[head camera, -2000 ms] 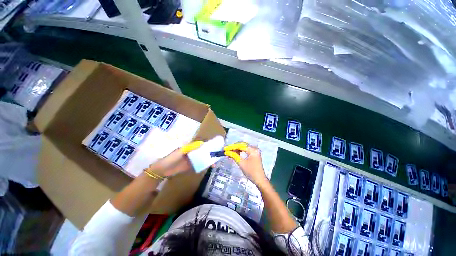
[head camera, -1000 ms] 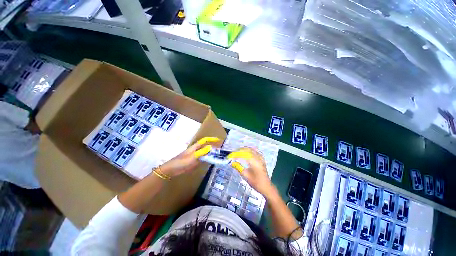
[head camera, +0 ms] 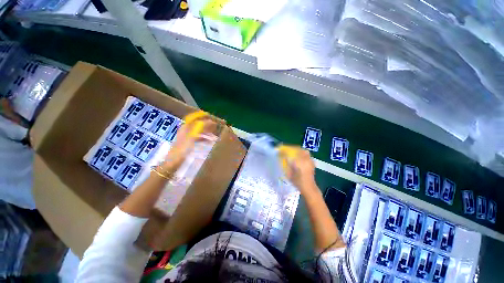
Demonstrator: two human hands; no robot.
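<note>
My left hand [head camera: 189, 138], with yellow finger cots, is over the right side of the open carton [head camera: 66, 193], beside the rows of dark-centred units [head camera: 136, 141]. It is blurred; whether it holds anything cannot be told. My right hand [head camera: 298, 164], also with yellow finger cots, is over the top of the small-parts tray [head camera: 257, 207]. A blurred pale bluish flat piece [head camera: 265, 142], apparently a unit, extends from its fingertips towards the conveyor; its face cannot be made out.
Spaced units [head camera: 363, 163] lie along the green conveyor [head camera: 248, 113]. Stacked filled trays [head camera: 470, 257] stand at right, with a partly hidden black phone [head camera: 335, 200] beside them. Beyond are clear plastic sheets [head camera: 398, 66] and a green-and-white box [head camera: 229, 27]. Another person's sleeve [head camera: 14, 160] shows at left.
My hands were together on the unit and are now apart: the left has moved over the carton, the right towards the belt with the pale piece. The conveyor units have shifted right.
</note>
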